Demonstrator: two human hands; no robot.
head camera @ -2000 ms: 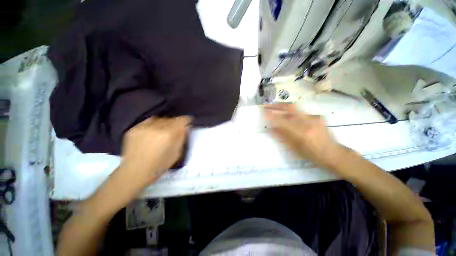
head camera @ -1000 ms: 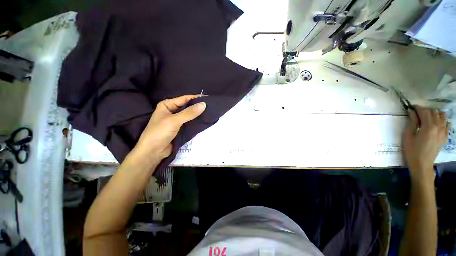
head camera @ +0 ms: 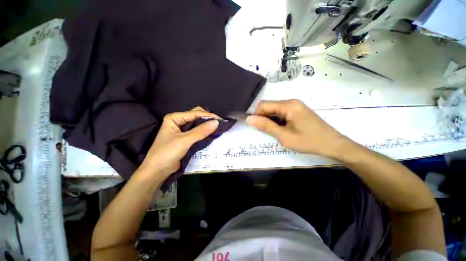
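Note:
A large dark purple-brown garment piece point(head camera: 179, 61) lies spread and folded over the left of the white machine table. My left hand point(head camera: 181, 137) pinches an edge of it between thumb and forefinger, with a small light bit at the fingertips. My right hand point(head camera: 291, 125) is just right of it, closed on the thread snips point(head camera: 276, 120). The snips are mostly hidden in the fingers, and their blurred blades point left at the pinched edge. Whether the blades touch the cloth or thread I cannot tell.
The machine head point(head camera: 332, 20) is at the upper right, with the presser foot point(head camera: 289, 63) below it. Tweezers point(head camera: 359, 67) lie on the bed beside a cream roll point(head camera: 358, 50). A clear plastic bag point(head camera: 452, 114) is at the right edge. Black-handled scissors point(head camera: 14, 162) lie at far left.
My right hand has picked up the snips from the right end of the table and moved left to the pinched edge. My left hand still pinches the cloth, slightly further right.

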